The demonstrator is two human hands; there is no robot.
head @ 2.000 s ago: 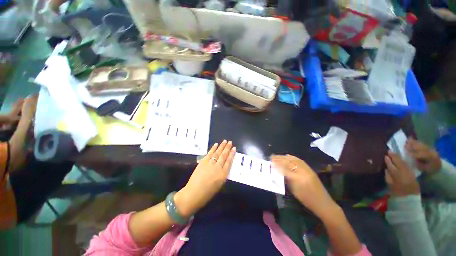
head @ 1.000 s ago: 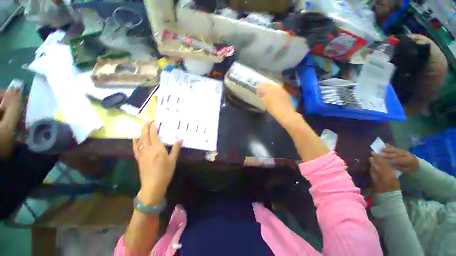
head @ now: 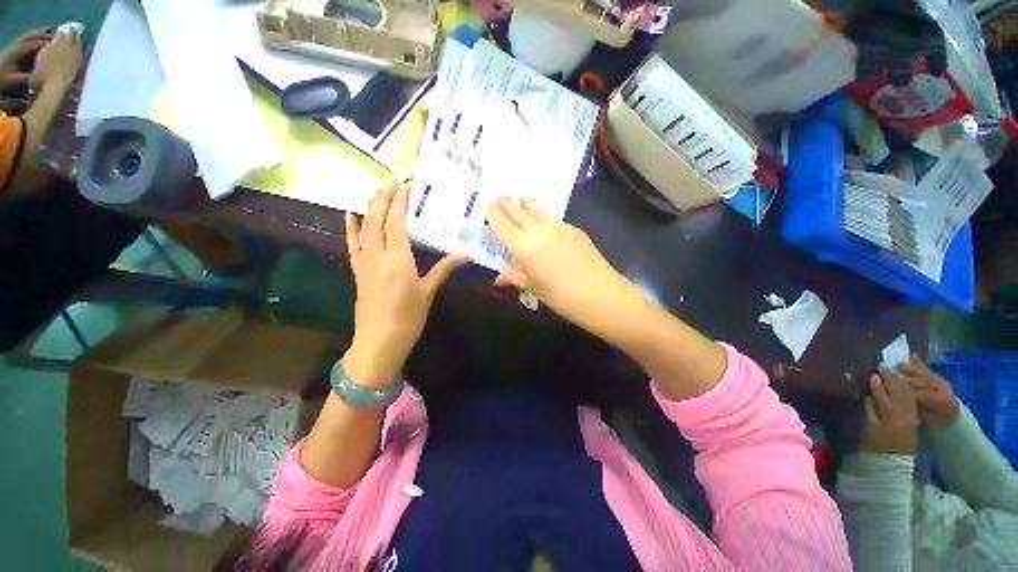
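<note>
The stack of unfolded instruction sheets (head: 508,123) lies on the dark table in front of me, printed side up. My left hand (head: 389,268) is at the stack's near left edge, fingers spread, holding nothing that I can see. My right hand (head: 553,259) lies over the near right part of the stack, its fingertips on the top sheet. Whether it grips a sheet cannot be told. The beige holding box (head: 659,168), right of the stack, has folded leaflets (head: 694,132) standing in it.
A blue tote (head: 813,212) with leaflets stands at the right, near scrap paper (head: 796,324). A person's hands (head: 904,404) hold a small paper at the right edge. A dark grey roll (head: 132,164) and yellow paper (head: 307,162) lie left. A carton (head: 101,447) of papers is below left.
My right hand has moved from the beige box back to the sheet stack. My left hand stays by the stack's near left edge. The view has shifted, showing the carton below more fully.
</note>
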